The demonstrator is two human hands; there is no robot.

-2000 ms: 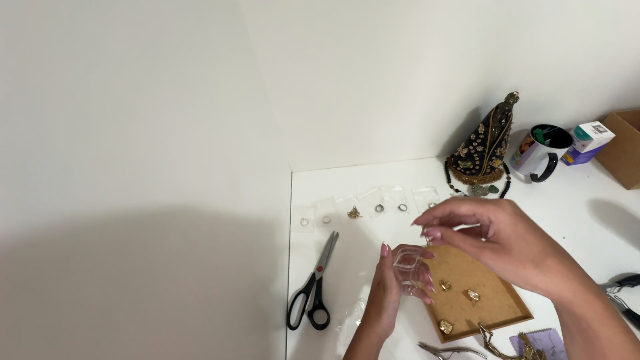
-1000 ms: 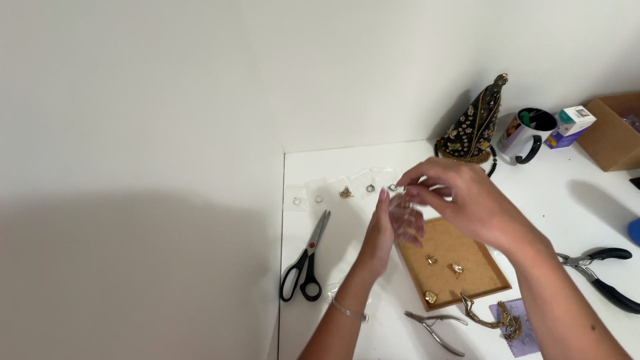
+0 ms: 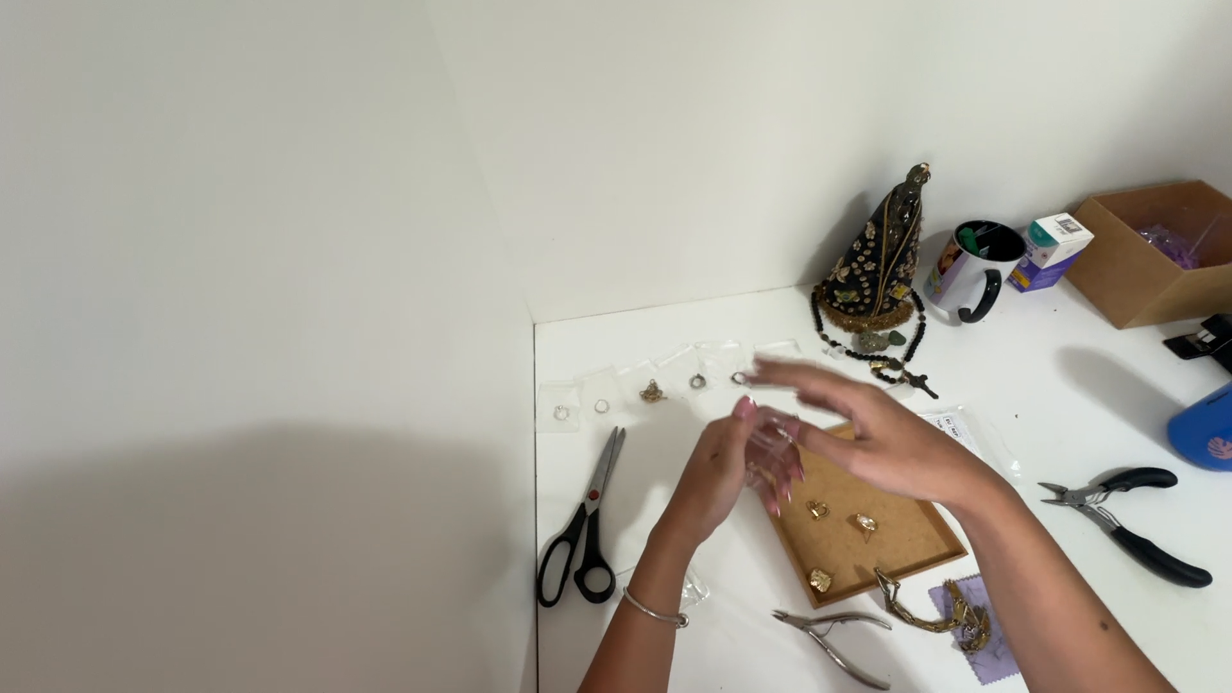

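My left hand (image 3: 717,472), with a silver bangle at its wrist, holds a small clear plastic bag (image 3: 767,448) over the near left edge of a shallow wooden tray (image 3: 890,553). Blurred by motion, my right hand (image 3: 857,423) is beside it with fingers spread; whether its fingertips touch the bag I cannot tell. Several gold-coloured rings (image 3: 867,523) lie in the tray. Behind and to the left, a row of clear bags holds rings, among them a silver ring (image 3: 698,381) and a gold-coloured piece (image 3: 653,391).
Black-handled scissors (image 3: 589,520) lie left. Nippers (image 3: 833,640), gold-coloured jewellery (image 3: 967,616) on a purple cloth, and black-handled pliers (image 3: 1121,520) lie nearer and right. Behind stand a dressed figurine (image 3: 876,260) with beads, a mug (image 3: 972,269), a small carton (image 3: 1049,252), a brown box (image 3: 1145,279); a blue object (image 3: 1203,428) is right.
My right hand's fingers, pinched together near the bag earlier, have spread apart. My left hand still holds the clear bag.
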